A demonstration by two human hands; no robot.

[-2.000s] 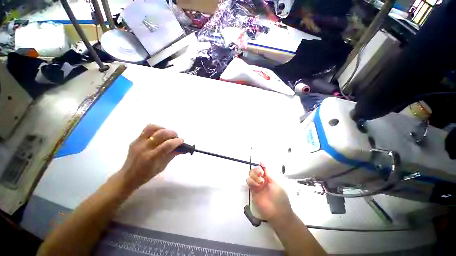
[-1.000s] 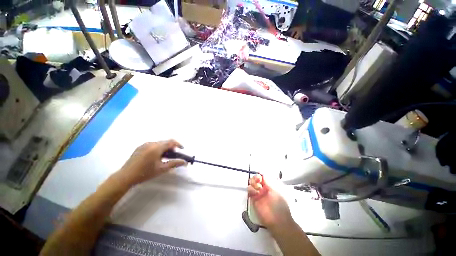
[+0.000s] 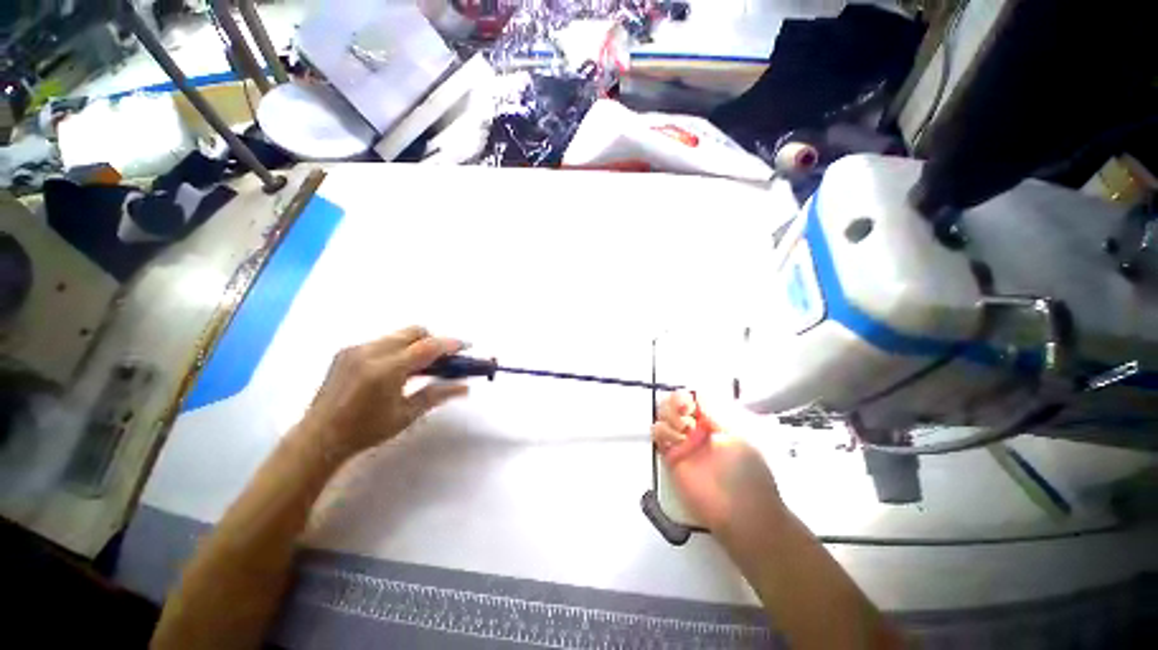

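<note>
A screwdriver (image 3: 578,376) with a dark handle and a long thin shaft lies level between my hands, above the white table. My left hand (image 3: 381,387) holds its handle between thumb and fingers. My right hand (image 3: 698,451) has its fingers closed at the shaft's tip; whatever small piece it pinches there is too small to tell. The white sewing machine head (image 3: 864,279) with a blue stripe stands just right of my right hand. A small dark oval piece (image 3: 664,518) lies on the bed beside my right wrist.
A slim green-and-blue tool (image 3: 1031,480) lies under the machine arm. A blue patch (image 3: 267,305) marks the table's left side. A printed ruler scale (image 3: 508,612) runs along the front edge. A white bag (image 3: 660,137), a thread spool (image 3: 796,156) and black cloth (image 3: 800,83) lie behind the table.
The view has shifted, and the machine head appears higher and further right. My left hand's fingers have loosened and changed their hold on the handle. My right hand stays at the tip.
</note>
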